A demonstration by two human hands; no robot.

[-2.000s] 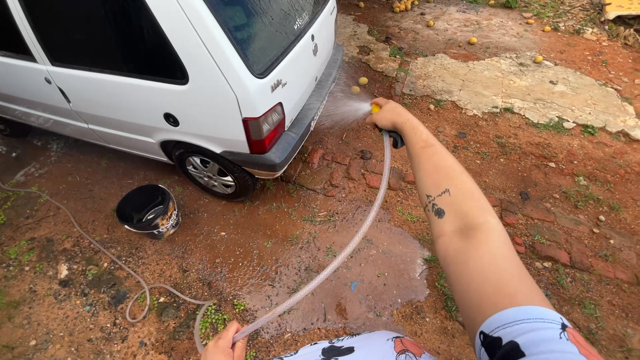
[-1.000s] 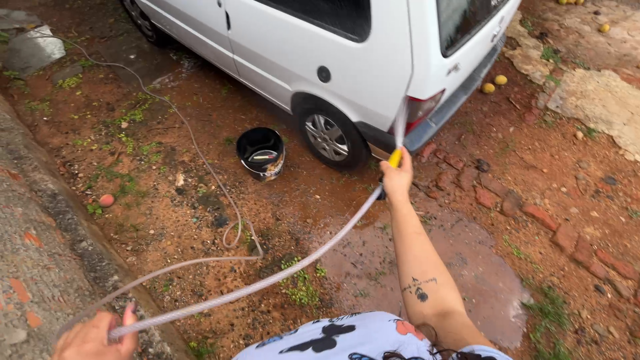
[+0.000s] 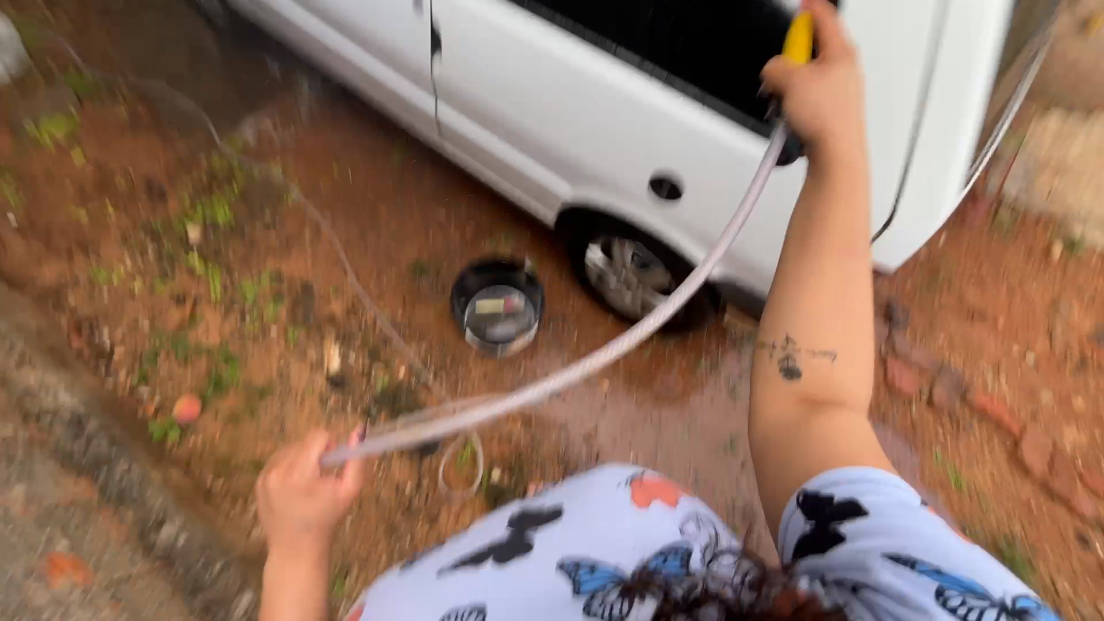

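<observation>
My right hand (image 3: 819, 90), raised at the upper right, is closed around a hose spray nozzle (image 3: 799, 39) with a yellow tip, in front of the rear side of a white car (image 3: 552, 112). A translucent garden hose (image 3: 595, 358) hangs in a curve from the nozzle down to my left hand (image 3: 306, 483), which grips it at the lower left. The water jet itself cannot be made out in the blurred view. On the wet soil beside the rear wheel (image 3: 634, 272) stands a black bucket (image 3: 498, 302) with something pale inside.
More thin hose (image 3: 332, 237) trails over the reddish soil to the upper left, with a small loop near my left hand. A concrete ledge (image 3: 86, 483) runs along the left, near a round orange fruit (image 3: 186, 409). Broken bricks (image 3: 992, 414) line the ground at right.
The view has swung left along the car. My right hand has moved from the tail light, where it sprayed one second ago, to the side rear window. My left hand still holds the hose.
</observation>
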